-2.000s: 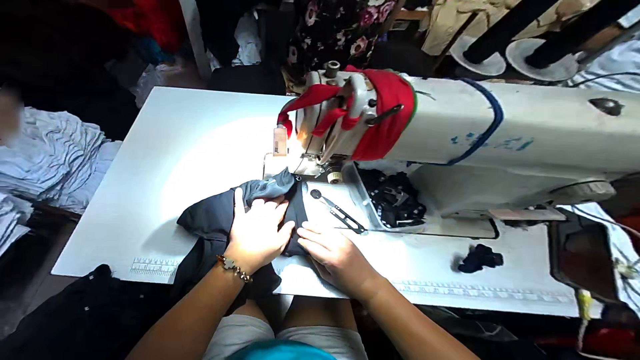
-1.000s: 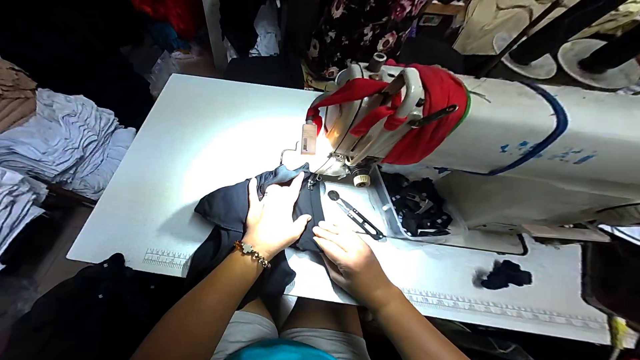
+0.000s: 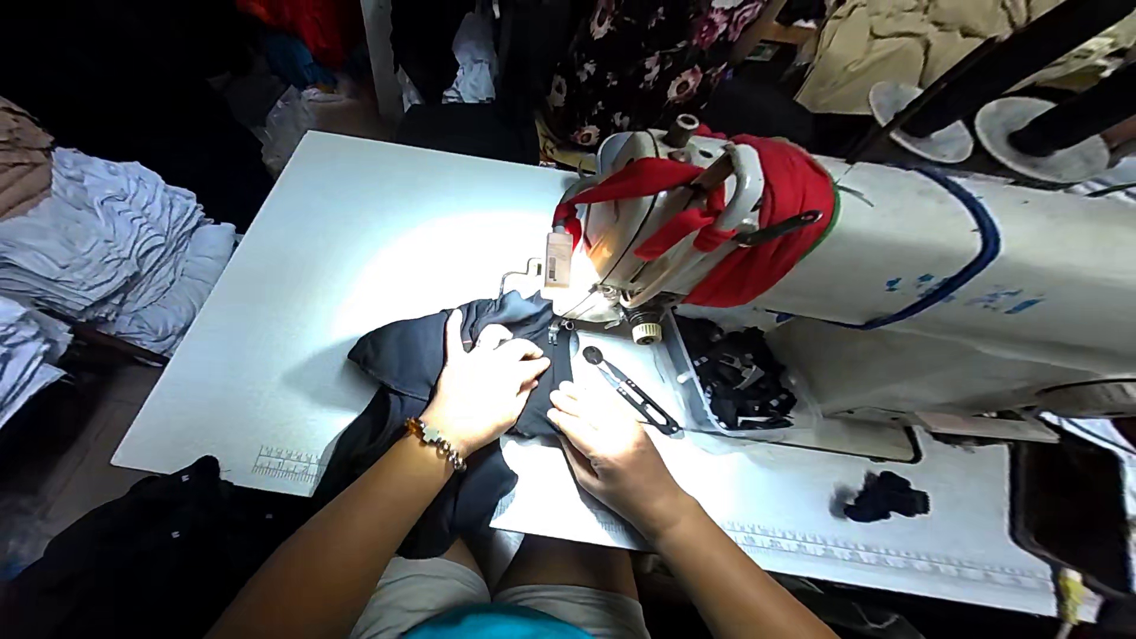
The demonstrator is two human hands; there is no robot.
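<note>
Dark fabric (image 3: 399, 355) lies under the presser foot (image 3: 556, 330) of a white sewing machine (image 3: 887, 257) wrapped with red cloth (image 3: 781, 213). My left hand (image 3: 486, 382), with a beaded bracelet at the wrist, rests on the fabric left of the foot, fingers bent and thumb stretched out. Nearer to me and right of it, my right hand (image 3: 603, 439) touches the fabric's right edge, its fingertips partly tucked at the cloth; whether they pinch it cannot be told. Black thread snips (image 3: 635, 390) lie on the table just right of the fabric.
A clear plastic tray (image 3: 710, 413) of small dark pieces sits under the machine arm. A dark scrap (image 3: 886, 497) lies at the right. Printed rulers (image 3: 879, 555) run along the front edge. Folded white cloth (image 3: 115, 240) is stacked left, dark garments (image 3: 133, 541) hang lower left.
Since the first frame, the left hand's fingers have bent more on the fabric. The right hand stays at the fabric's right side. The view has shifted somewhat.
</note>
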